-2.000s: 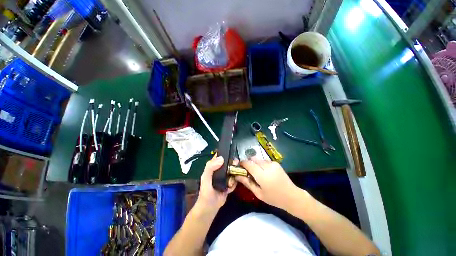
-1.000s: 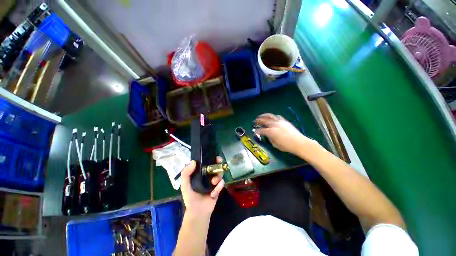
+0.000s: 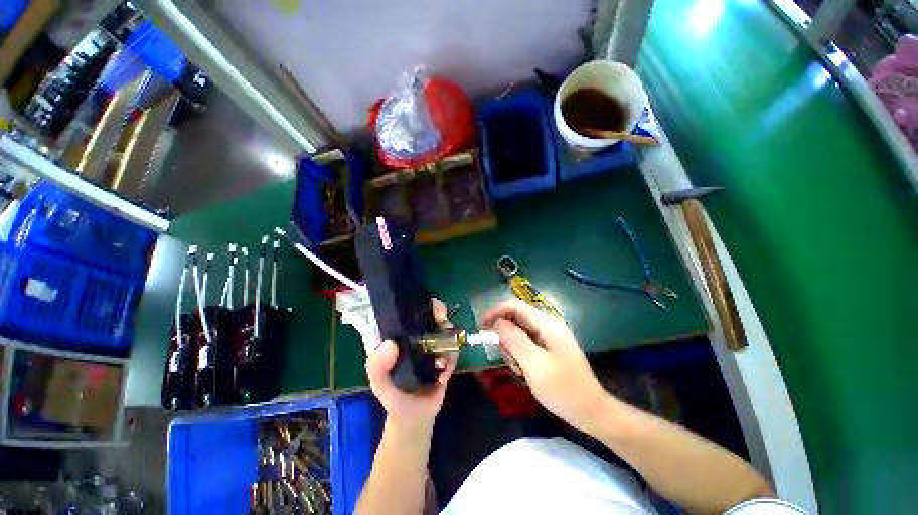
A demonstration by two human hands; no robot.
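My left hand (image 3: 406, 385) grips the lower end of a long black lock housing (image 3: 391, 287), held upright above the bench's front edge. A white cable (image 3: 320, 264) sticks out to its upper left. A brass lock cylinder (image 3: 440, 343) projects from the housing's right side, by my left fingers. My right hand (image 3: 539, 347) holds small silver keys (image 3: 482, 338) at the cylinder's outer end; whether a key is inside it I cannot tell. The yellow tool (image 3: 533, 295) lies behind my right hand, partly hidden.
Several black housings (image 3: 260, 347) stand at left. A blue bin of cylinders (image 3: 347, 443) is at near left. Blue-handled pliers (image 3: 634, 285) lie at right, with a hammer (image 3: 711, 267) on the bench edge. Small bins, a red bowl (image 3: 453, 116) and a grease bucket (image 3: 601, 101) line the back.
My right hand has picked up the keys from the mat and brought them left to the cylinder. My left hand still holds the housing, whose face is now turned more towards me.
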